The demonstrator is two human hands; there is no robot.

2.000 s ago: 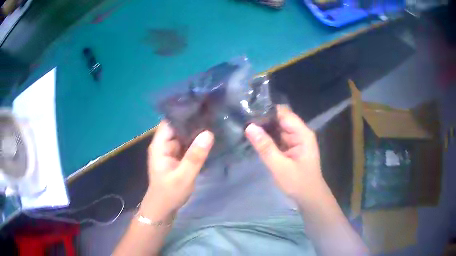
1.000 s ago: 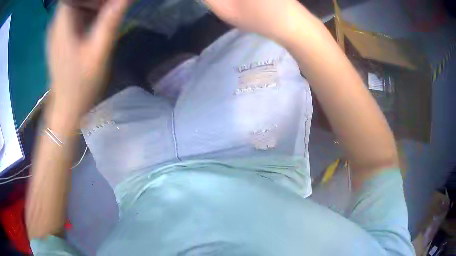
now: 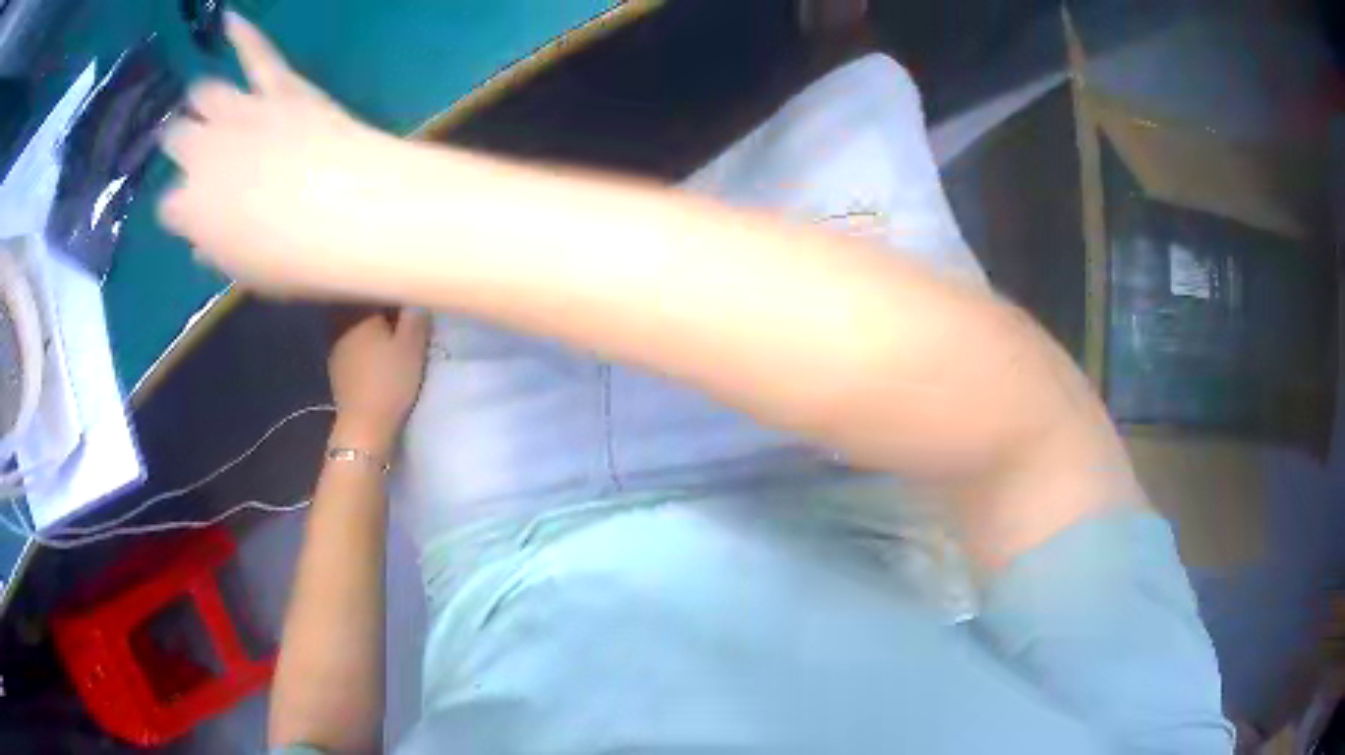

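My right hand (image 3: 266, 185) is blurred, stretched across to the bench at upper left. Its fingers are apart, and no held object shows in it. A dark shiny pouch (image 3: 121, 155) lies just left of its fingertips, beside the white paper. A small dark item (image 3: 202, 18) is near its raised finger at the top edge. My left hand (image 3: 378, 369) is low beside my lap, below the bench edge. Its fingers are partly hidden against a dark area, so its grip cannot be told.
White paper (image 3: 92, 384) and part of a fan (image 3: 21, 347) are on the green bench (image 3: 354, 52) at left. A white cord hangs towards my left wrist. A red stool (image 3: 126, 693) is at lower left. An open carton (image 3: 1093, 251) with plastic-wrapped packs stands at right.
Both hands held dark shiny pouches two seconds ago. My right hand has swung to the far left over the bench; my left hand has dropped beside my lap. A shiny pouch now lies near the paper.
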